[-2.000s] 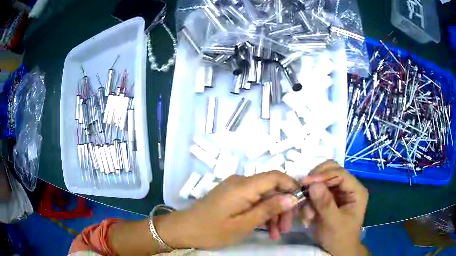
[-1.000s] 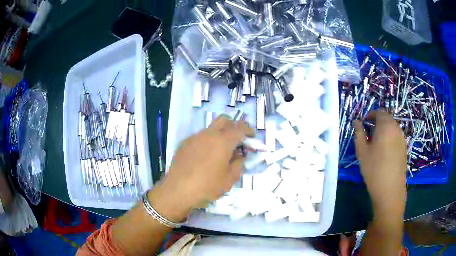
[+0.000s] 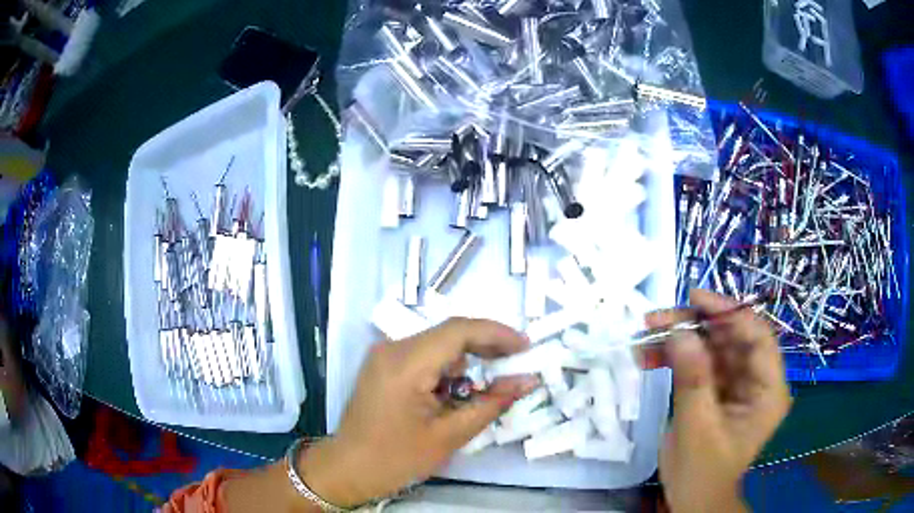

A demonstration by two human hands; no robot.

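My left hand [image 3: 431,401] is over the near part of the large white tray [image 3: 345,301]. Its thumb and fingers hold a white sleeve [image 3: 536,361], and the dark end of a metal tube [image 3: 461,388] shows in the same hand. My right hand [image 3: 717,391] is at the tray's right edge, shut on a wired inner piece [image 3: 692,327]. The piece's thin silver pin points left toward the sleeve; glare hides whether they touch. White sleeves [image 3: 561,438] lie loose in the tray's near and right parts, and several metal tubes [image 3: 414,271] lie farther back.
A small white tray [image 3: 291,341] with finished units [image 3: 225,356] is at left. A blue tray [image 3: 852,369] of wired inner pieces is at right. A clear bag [image 3: 692,140] of tubes lies at the far end. A phone [image 3: 269,62] with beaded strap, a pen [image 3: 317,291] and a clear box [image 3: 814,65] lie around.
My right hand has come back from the blue tray toward the middle with a wired inner piece. My left hand has moved nearer to me with a white sleeve in its fingers.
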